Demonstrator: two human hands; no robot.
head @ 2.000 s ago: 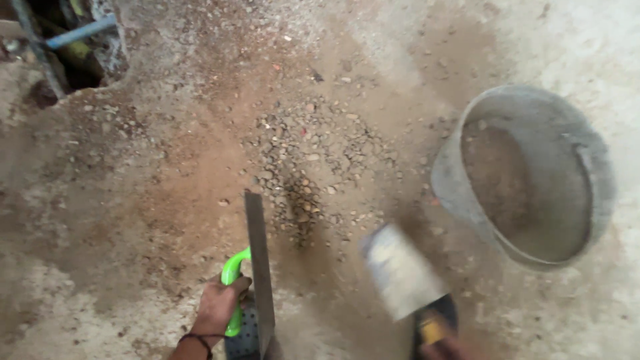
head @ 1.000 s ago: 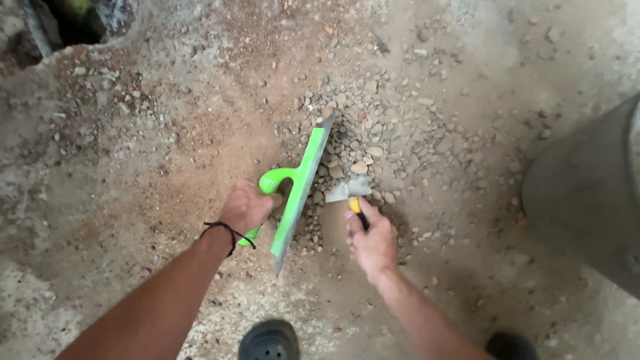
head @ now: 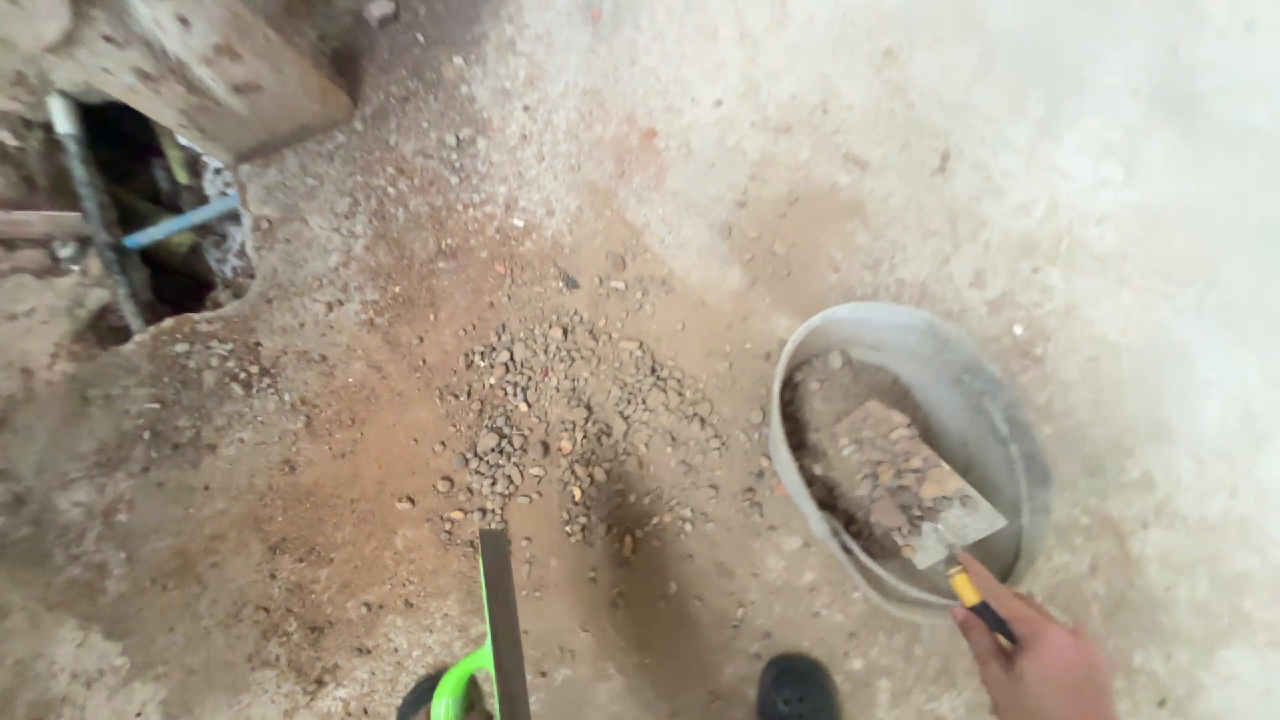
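Observation:
My right hand (head: 1045, 665) grips the yellow-and-black handle of a trowel (head: 965, 530) at the lower right. The trowel's flat metal blade, loaded with small stones and dirt, is inside the grey bucket (head: 795, 450), above the dirt (head: 830, 400) in it. A green-handled float (head: 505, 630) stands on edge at the bottom, cut off by the frame; my left hand is out of view below. Loose gravel (head: 600, 410) lies spread on the floor between the float and the bucket.
A broken hole (head: 160, 230) in the concrete floor, crossed by a blue pipe (head: 185, 222) and a grey pipe (head: 95, 210), is at the upper left, beside a block-like piece (head: 240, 80). Dark clogs (head: 797, 688) show at the bottom edge.
My right hand has moved the trowel from the gravel beside the float to inside the bucket, now carrying stones. My left hand and most of the float have passed out of view.

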